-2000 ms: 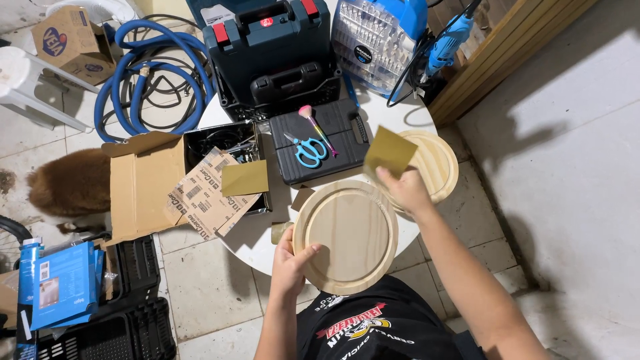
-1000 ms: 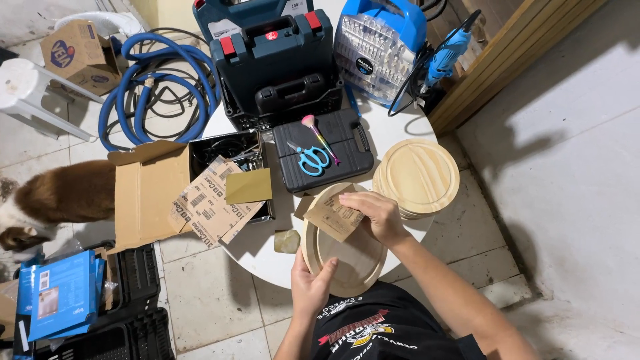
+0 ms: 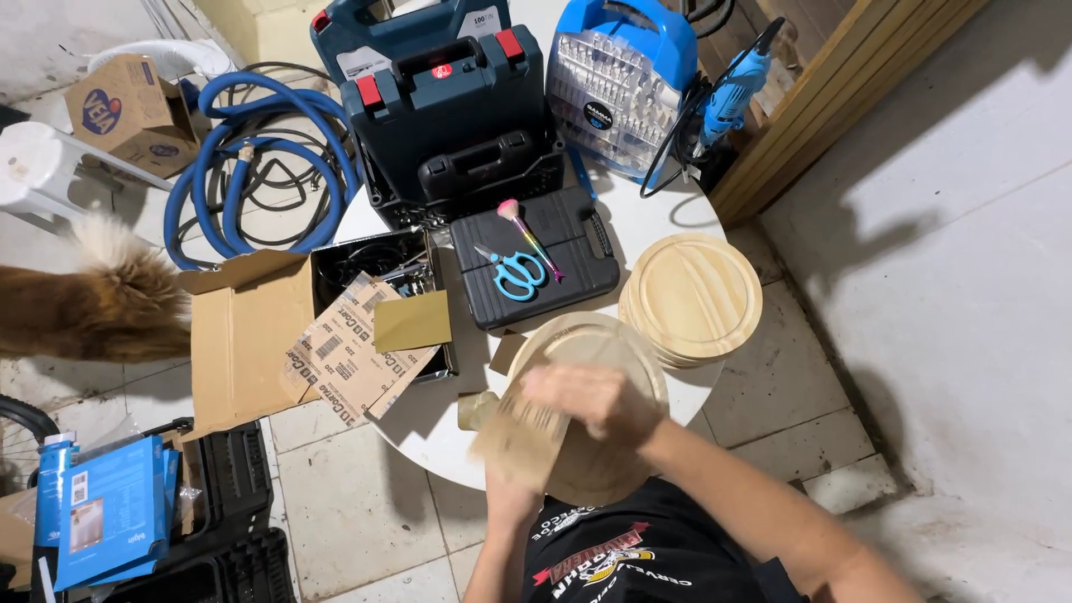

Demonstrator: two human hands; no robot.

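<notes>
My right hand [image 3: 590,402], blurred by motion, presses a piece of sandpaper [image 3: 523,440] on the face of a round grooved wooden board [image 3: 615,456]. The board is tilted in front of my shirt. My left hand [image 3: 512,494] is at the board's lower left edge, its fingers mostly hidden behind the sandpaper. To the right, a stack of similar round boards [image 3: 693,297] lies on the white round table [image 3: 435,444]. A small worn piece of sandpaper [image 3: 477,411] lies left of the board. Scissors with blue handles [image 3: 519,277] and a brush [image 3: 532,239] rest on a black plastic case [image 3: 486,306].
An open cardboard box [image 3: 251,335] holds cables, with sandpaper sheets [image 3: 356,352] across it. Behind stand a dark toolbox [image 3: 452,109], a blue accessory case [image 3: 615,92] and a blue rotary tool [image 3: 733,100]. A furry animal [image 3: 92,301] is at the far left, near a coiled blue hose [image 3: 201,193].
My right hand took the sandpaper from beside the stack onto the board in my left hand, and it has since moved across the board's face. The animal has shifted at the left.
</notes>
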